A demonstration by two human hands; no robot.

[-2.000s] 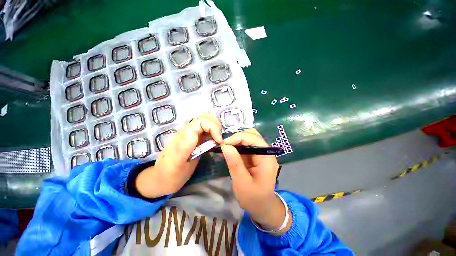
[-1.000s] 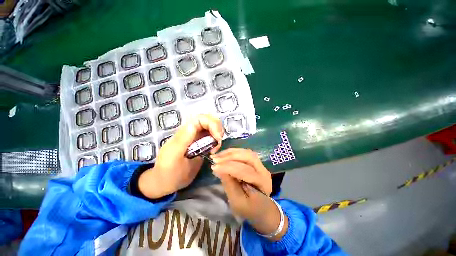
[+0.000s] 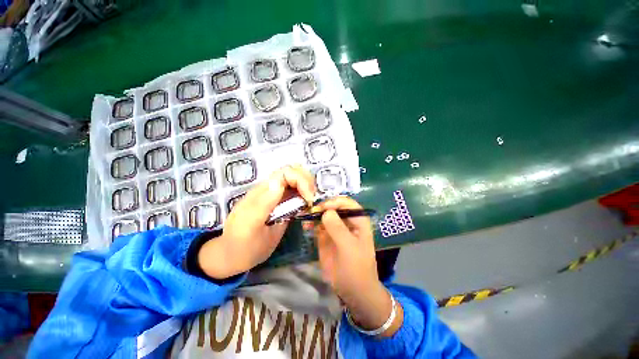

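Note:
My left hand [image 3: 256, 228] holds a watch case [image 3: 286, 209] tilted nearly edge-on in front of the tray's lower right part. My right hand [image 3: 347, 245] grips black tweezers [image 3: 343, 214], which lie roughly level and point left to the case. The tweezer tip and any piece at it are too small to make out. The translucent blister tray [image 3: 286, 156] holds rows of watch cases in square pockets, and my left hand covers part of its lower right. The adhesive sheet [image 3: 399, 223] with a purplish grid lies at the bench edge, right of my right hand.
Tiny loose white pieces [image 3: 402, 156] are scattered right of the tray. A white paper scrap [image 3: 366, 68] lies beyond its upper right corner. A long dotted sheet [image 3: 43, 227] lies left of the tray. A metal bar [image 3: 42, 112] and pale bundled items [image 3: 59, 21] are at upper left.
The tweezers were level, then turned down toward my right wrist with the case face showing more, and are now level again. The case is back nearly edge-on. The whole view has shifted slightly.

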